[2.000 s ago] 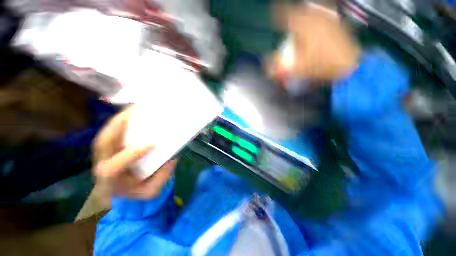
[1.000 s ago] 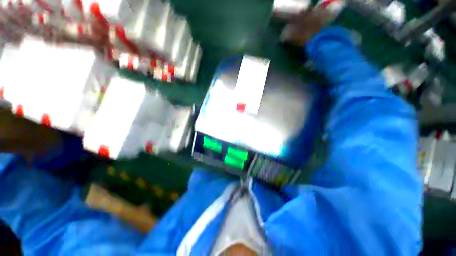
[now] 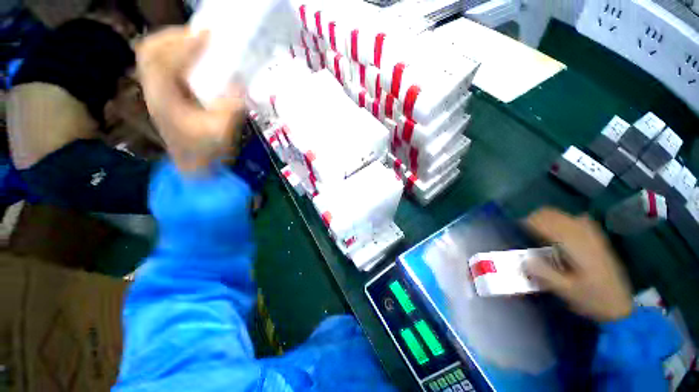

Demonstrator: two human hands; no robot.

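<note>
My left hand (image 3: 188,99), blurred, is raised at the upper left and holds a white packed carton (image 3: 237,46), or several together; I cannot tell how many. My right hand (image 3: 579,264) is shut on a white product box (image 3: 502,273) with a red mark, over the shiny weighing pan (image 3: 490,321). I cannot tell if the box touches the pan. The digital scale's display (image 3: 414,321) shows green-lit windows. Stacked boxes (image 3: 360,203) with red ends stand in rows beyond and left of the scale.
Waiting boxes (image 3: 582,170) lie loose at the right. A pale flat sheet (image 3: 502,65) lies beyond the stacks, and a white power socket strip (image 3: 651,38) runs along the far side. A person (image 3: 69,99) is at the left, above a brown carton (image 3: 57,321).
The view has turned. My left hand has risen with white packaging in it. My right hand has come from beyond the scale to the box at the pan.
</note>
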